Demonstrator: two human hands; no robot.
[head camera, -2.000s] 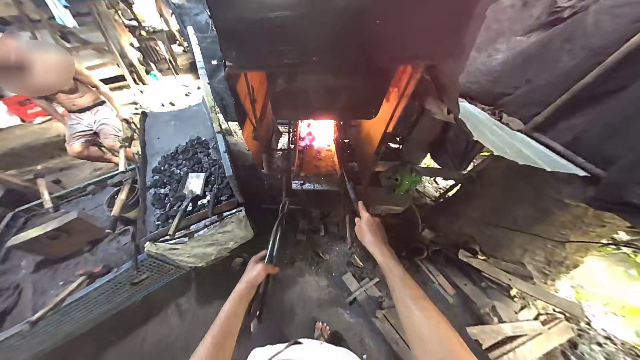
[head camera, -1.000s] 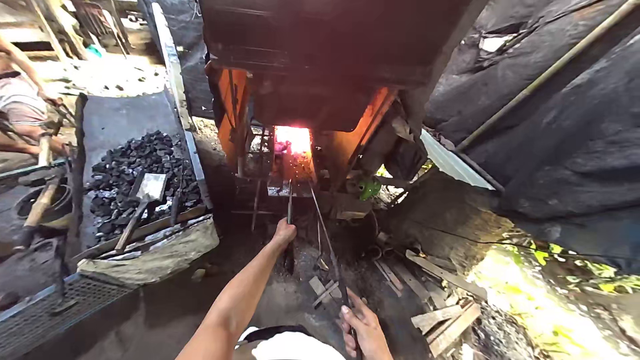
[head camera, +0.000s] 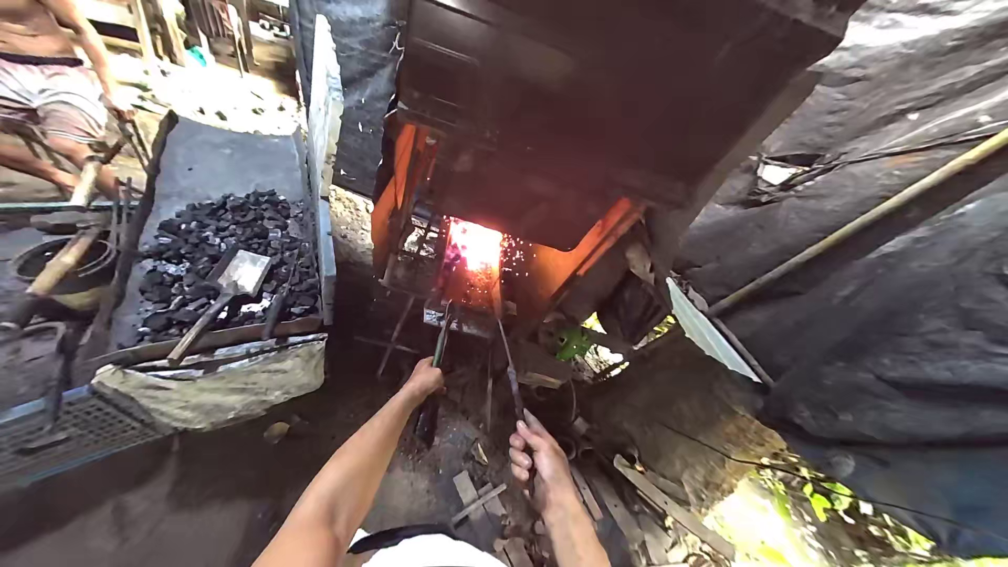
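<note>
A forge fire (head camera: 475, 246) glows white and orange under a dark metal hood (head camera: 543, 118), with sparks flying on its right side. My left hand (head camera: 426, 378) is closed around a thin metal tool (head camera: 442, 335) that points up toward the forge's front edge; whether it is tongs is unclear. My right hand (head camera: 540, 458) grips a long metal rod (head camera: 508, 358), whose far end reaches the glowing opening. Both hands are below the fire, apart from each other. The far tips of both tools are hard to make out in the glare.
At left, a tray holds charcoal (head camera: 228, 260) and a small metal shovel (head camera: 244, 273). Beyond it a person (head camera: 59, 102) sits holding a wooden handle. A bucket (head camera: 67, 264) stands nearer. Wood scraps (head camera: 669, 508) lie on the ground at lower right, below dark sheeting (head camera: 890, 315) and a pole (head camera: 858, 220).
Two seconds ago my left hand held tongs lower down; it has since moved up closer to the forge. My right hand has moved back from the forge along its rod. More sparks fly now.
</note>
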